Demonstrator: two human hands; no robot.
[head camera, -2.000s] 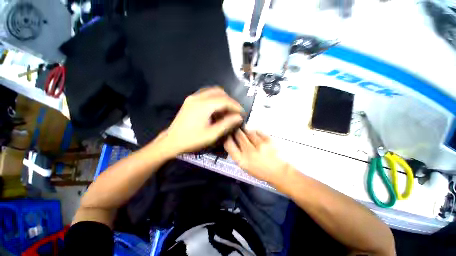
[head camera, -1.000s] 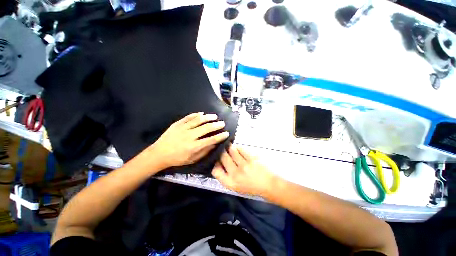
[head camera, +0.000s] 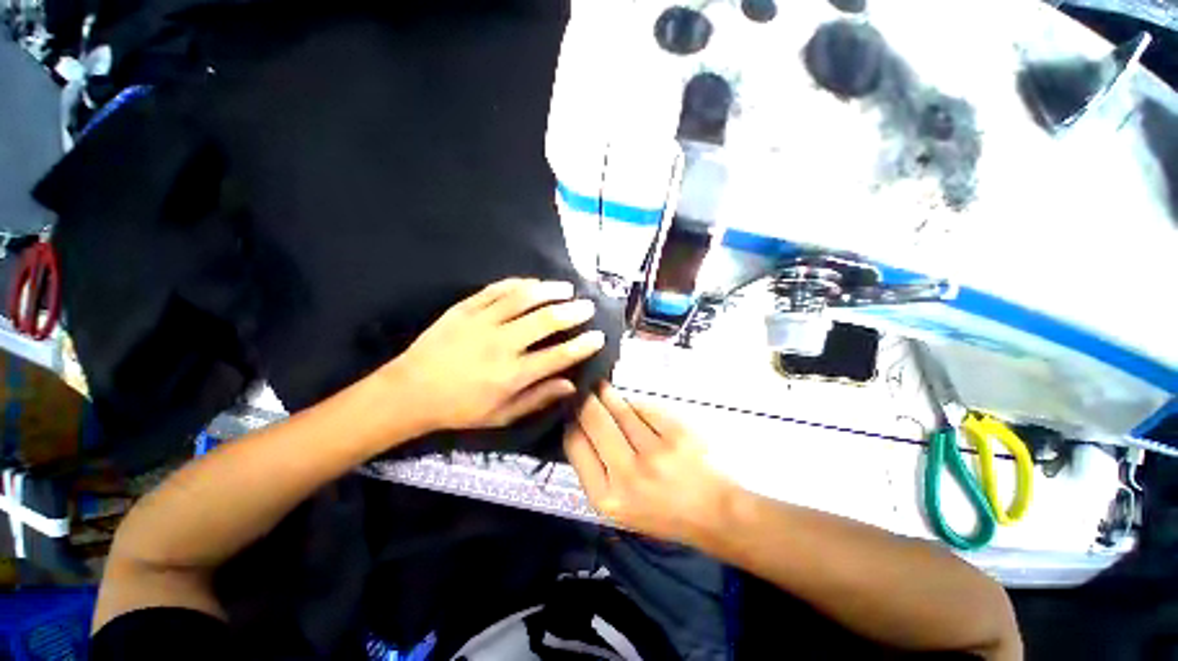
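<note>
The black fabric garment piece (head camera: 388, 168) lies spread over the table, left of the needle, its right edge at the presser foot (head camera: 614, 282). My left hand (head camera: 497, 355) lies flat on the fabric with fingers a little apart, just below and left of the foot. My right hand (head camera: 646, 471) pinches the fabric's lower right edge, its fingertips close to my left fingertips. The white sewing machine (head camera: 775, 155) with a blue stripe stands behind. What lies under my fingers is hidden.
Shears (head camera: 959, 471) with green and yellow handles lie on the right. A smartphone (head camera: 846, 355) is partly covered by machine parts in this view. Red-handled scissors (head camera: 36, 291) lie at the far left. A measuring strip (head camera: 517, 484) runs along the table's front edge.
My hands were close together with curled fingers; my left hand has since flattened on the fabric. The fabric's edge is now at the foot. The camera view has shifted.
</note>
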